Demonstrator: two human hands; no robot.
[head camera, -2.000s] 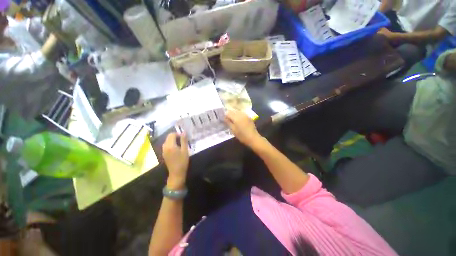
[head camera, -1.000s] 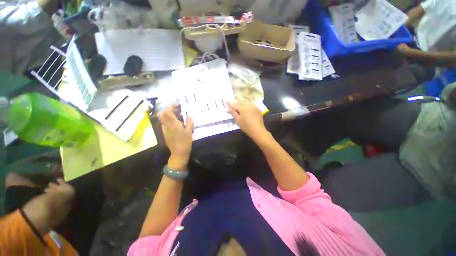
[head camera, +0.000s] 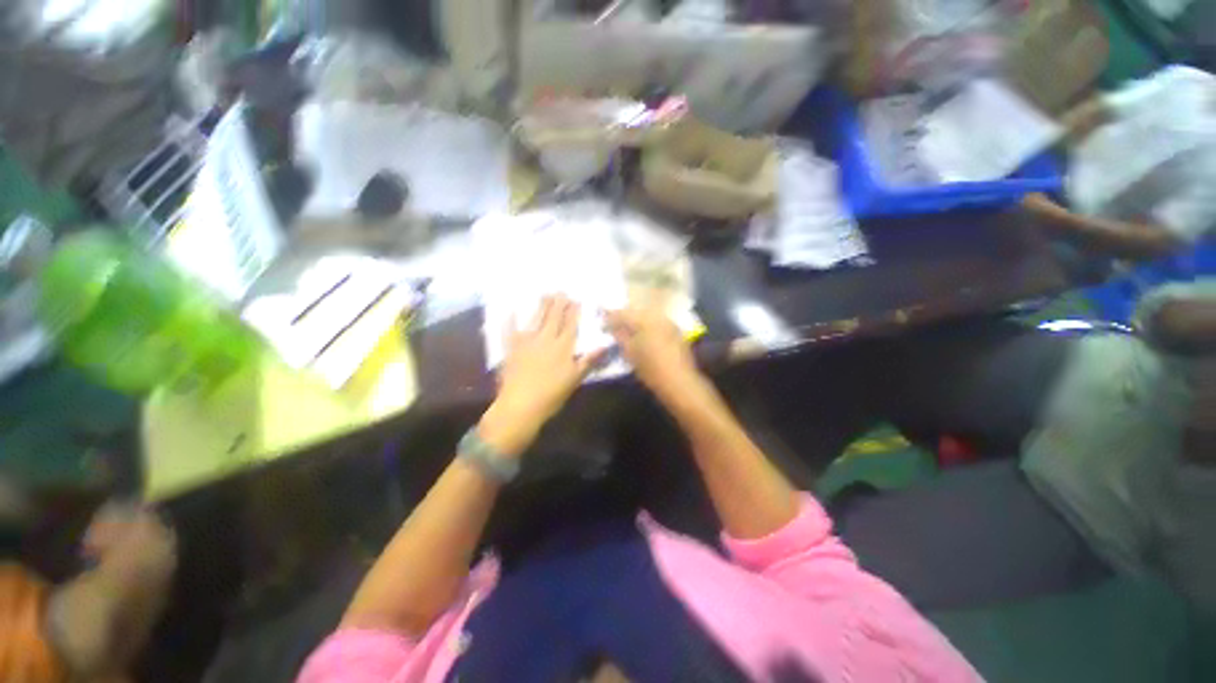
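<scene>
The white instruction leaflet lies flat in front of me at the table's front edge, blurred and bright, its print not readable. My left hand lies on its lower part, fingers pointing up and slightly apart. My right hand is at its lower right corner; the fingertips are blurred, and they seem to touch the sheet's edge. The clear plastic bag with yellowish contents lies just right of the leaflet, partly behind my right hand.
Green bottle and yellow card at left, with a white slotted holder. Behind are a lined record sheet and a small carton. Folded leaflets and a blue bin are at right. Other people sit at both sides.
My left hand has moved right and up, from the leaflet's left edge onto its lower middle. My right hand stays near the right corner. The view has shifted and blurred.
</scene>
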